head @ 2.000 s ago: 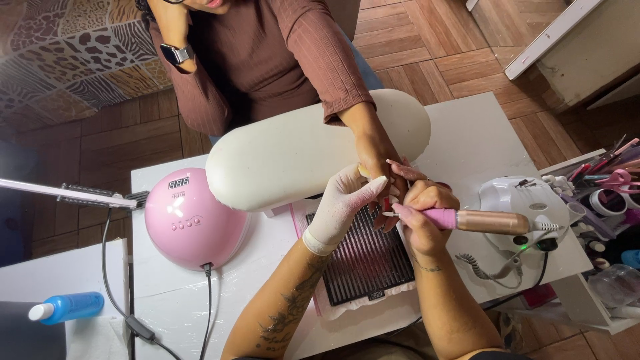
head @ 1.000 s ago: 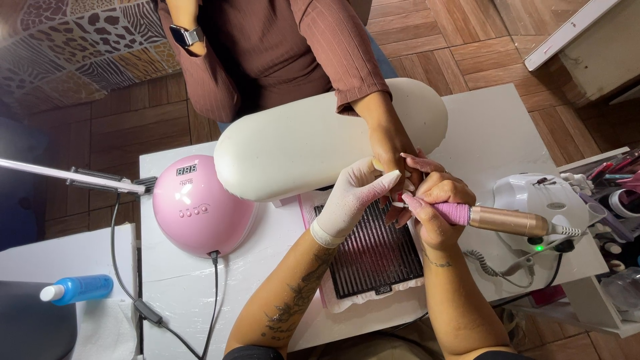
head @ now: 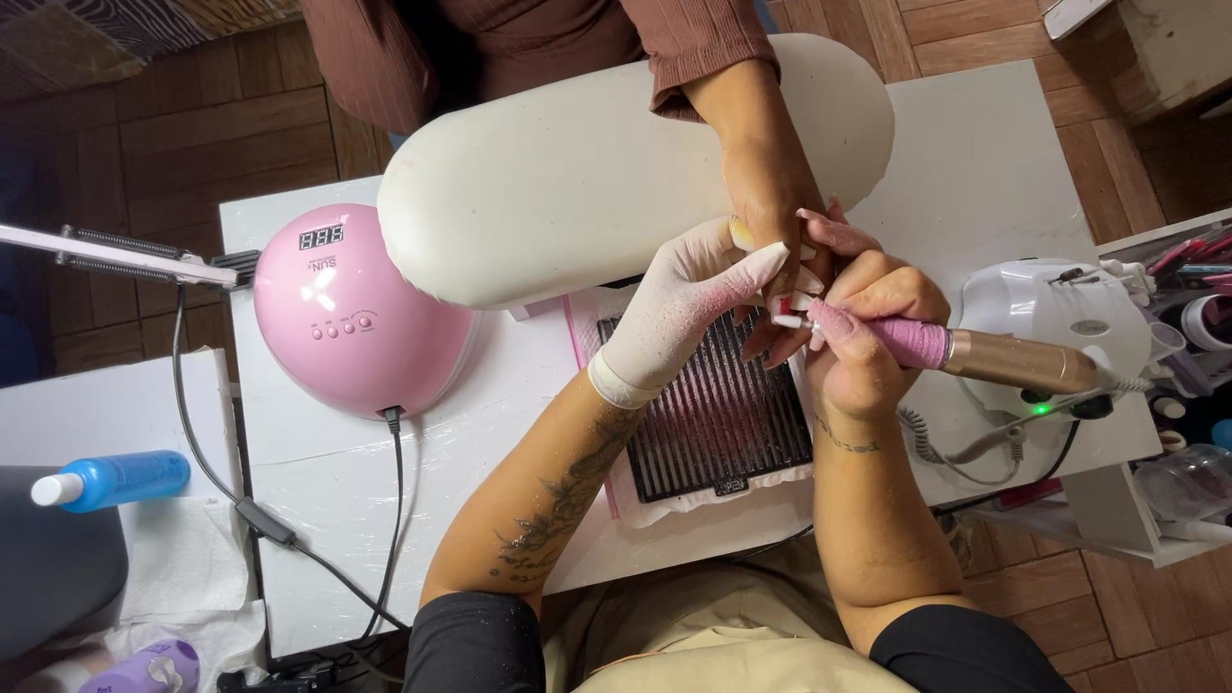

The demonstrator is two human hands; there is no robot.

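Note:
My left hand (head: pixel 688 294), in a white glove dusted with pink, grips a finger of the other person's hand (head: pixel 770 192). Bare, my right hand (head: pixel 871 318) holds an electric nail file handpiece (head: pixel 1015 361) with a gold body and pink wrap. Its tip is at a fingernail (head: pixel 784 305) that shows red; whether they touch cannot be told. Beneath the hands lies a black-grilled dust collector (head: pixel 717 423) with pink dust on it. The person's forearm rests across a cream padded armrest (head: pixel 577 173).
A pink nail lamp (head: pixel 361 308) stands left of the armrest, its cable running down the white table (head: pixel 327 500). The white drill control unit (head: pixel 1054 327) with a coiled cord is at right, beside a cart of supplies (head: pixel 1193 327). A blue bottle (head: pixel 135 479) lies at far left.
The view has shifted closer to the table. The other person's watch and raised hand have left the view. Both my hands keep their holds at the fingers.

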